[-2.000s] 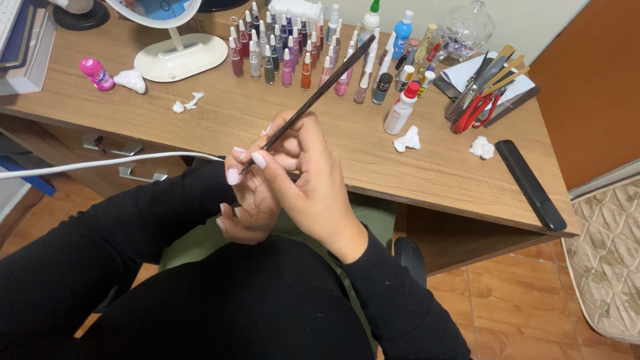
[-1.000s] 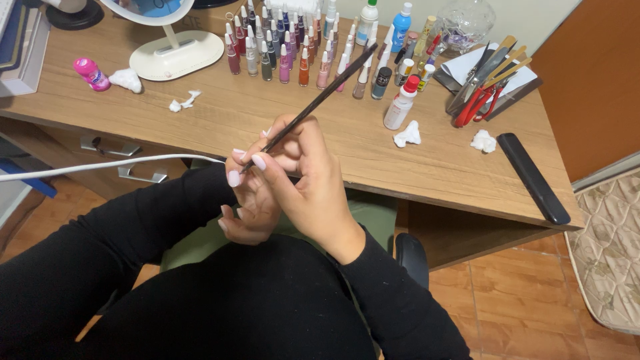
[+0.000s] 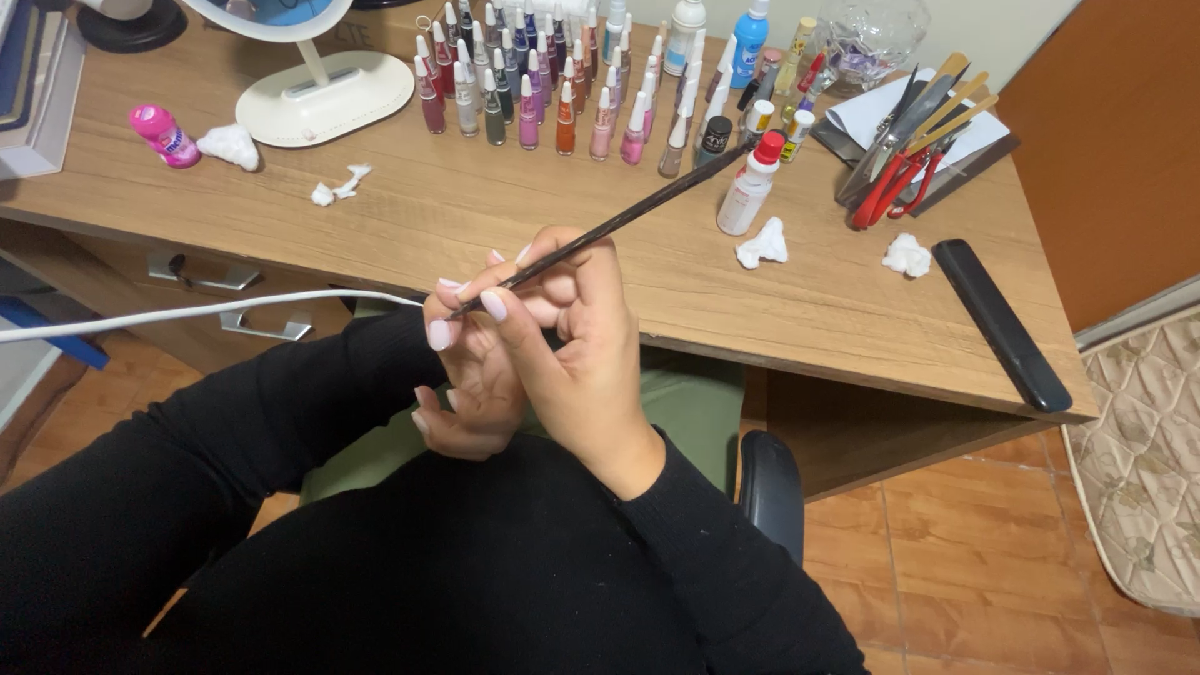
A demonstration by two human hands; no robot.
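Observation:
My right hand grips a long thin dark stick between thumb and fingers, its far end slanting up to the right beside a white bottle with a red cap. Under and to the left of it is my left hand, palm up with fingers curled. The stick's lower end meets the thumb and fingertip there; whether the left fingers pinch it is hard to tell. Both hands are over my lap at the desk's front edge. Rows of nail polish bottles stand behind them on the wooden desk.
Cotton pieces lie on the desk. A round mirror's white base and a pink container stand at left. At right are a holder with red-handled pliers and a black case. A white cable crosses at left.
The far end of the stick has swung down and to the right, from in front of the polish bottles to beside the red-capped bottle. Both hands remain together over my lap.

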